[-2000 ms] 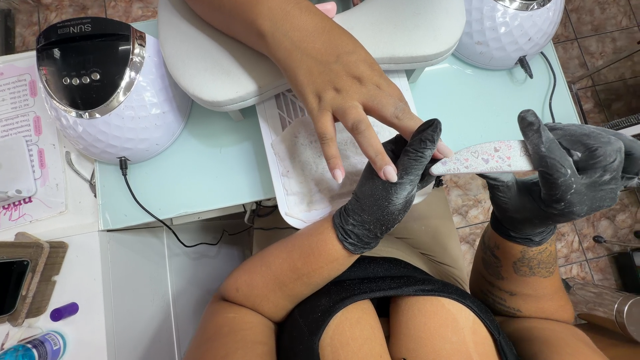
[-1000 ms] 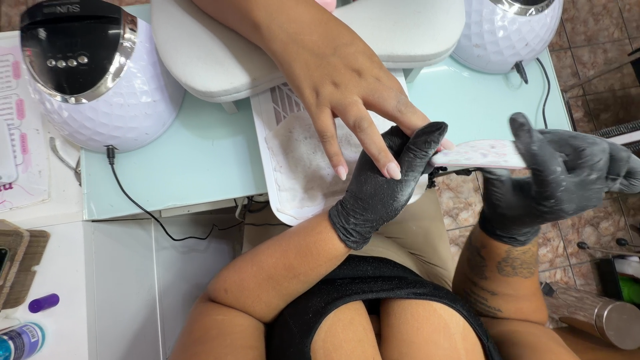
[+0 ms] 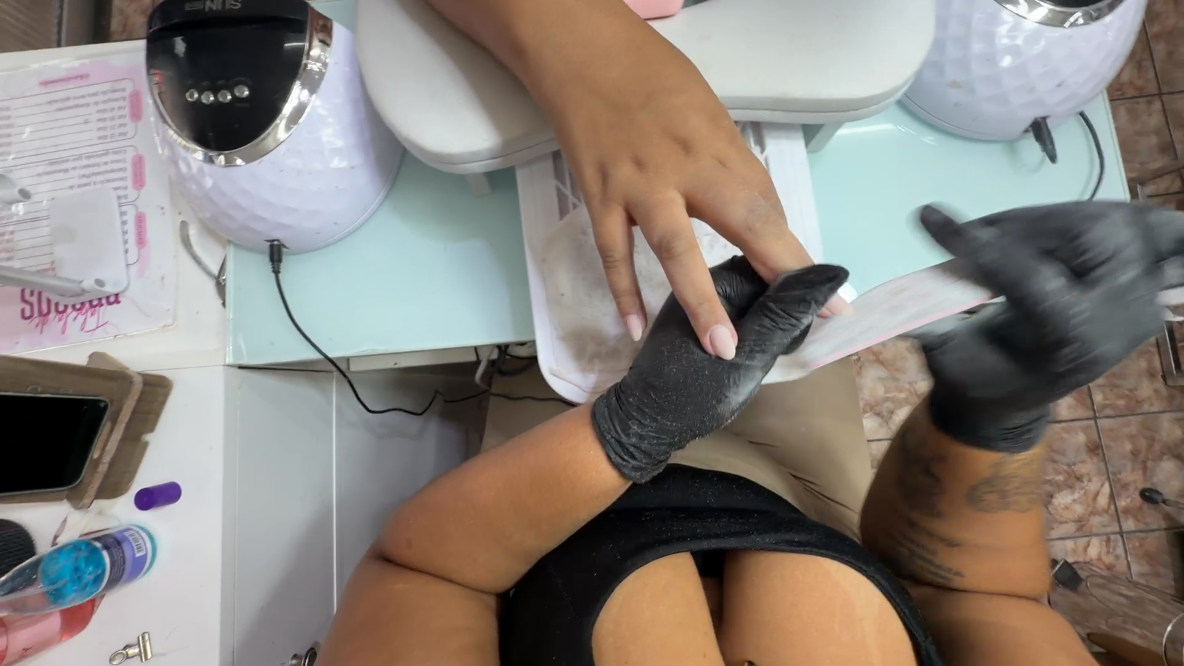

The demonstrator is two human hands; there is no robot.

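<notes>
My left hand (image 3: 703, 370), in a dusty black glove, grips a finger of another person's hand (image 3: 657, 157) between thumb and fingers. That person's forearm lies over a white padded armrest (image 3: 444, 92), and light pink nails show on the spread fingers. My right hand (image 3: 1054, 305), gloved in black and blurred, holds a nail file (image 3: 897, 314) with a pale face and pink edge. The file reaches to the gripped fingertip, beside my left thumb. Under the hands is a white tray (image 3: 555, 361) with a dusty pad.
White nail lamps (image 3: 287, 176) stand at both sides of the armrest, with black cables. At the left are a printed sheet (image 3: 74, 314), a phone (image 3: 51, 444) on a wooden stand, a purple cap (image 3: 158, 496), bottles (image 3: 120, 555) and a binder clip (image 3: 131, 649).
The file, seen at the same fingertip before, has tilted so that its fingertip end sits lower. My left hand keeps its grip on the finger.
</notes>
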